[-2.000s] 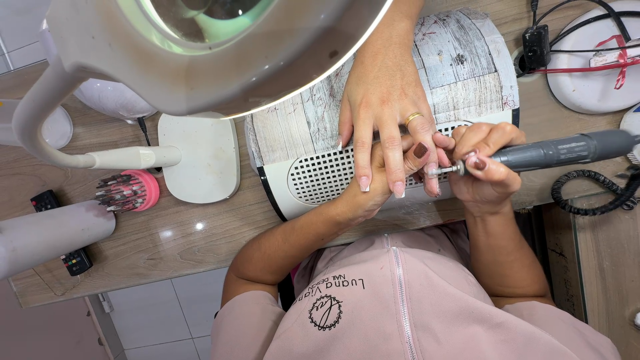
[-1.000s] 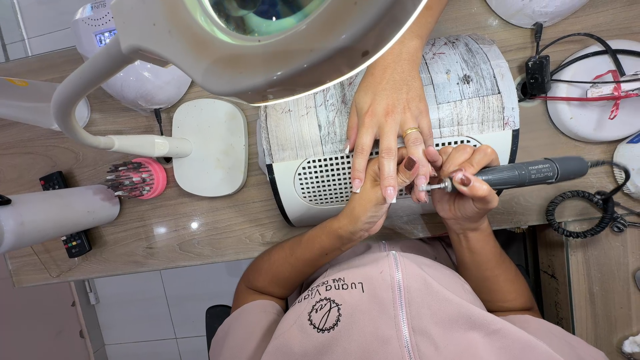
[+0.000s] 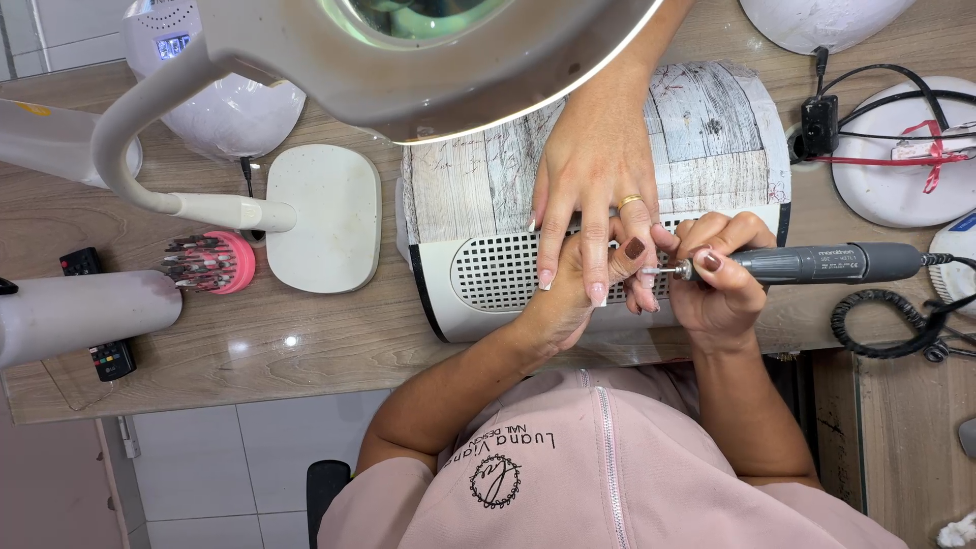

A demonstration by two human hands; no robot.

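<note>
My right hand point(image 3: 720, 278) grips a grey electric nail drill handpiece point(image 3: 831, 263), held level with its bit at a nail of another person's hand point(image 3: 602, 168). That hand comes from the top, palm down, with a gold ring and light-tipped nails. My left hand point(image 3: 576, 282) holds one of its fingers, my brown-nailed thumb on top and my other fingers partly hidden beneath. Both hands are over the black-and-white grille of a nail dust collector point(image 3: 496, 274), whose top bears a wood-plank pattern.
A magnifier lamp point(image 3: 457, 99) hangs over the upper middle, its base point(image 3: 324, 221) on the wooden table. To the left are a pink holder of drill bits point(image 3: 242, 263), a remote control point(image 3: 113, 360), a lilac cylinder point(image 3: 84, 316) and a white nail lamp point(image 3: 236, 114). Coiled cable point(image 3: 877, 347) lies right.
Compared with two seconds ago, my right hand and the drill have shifted slightly around the same held fingers. My left hand keeps its hold. The view has moved somewhat.
</note>
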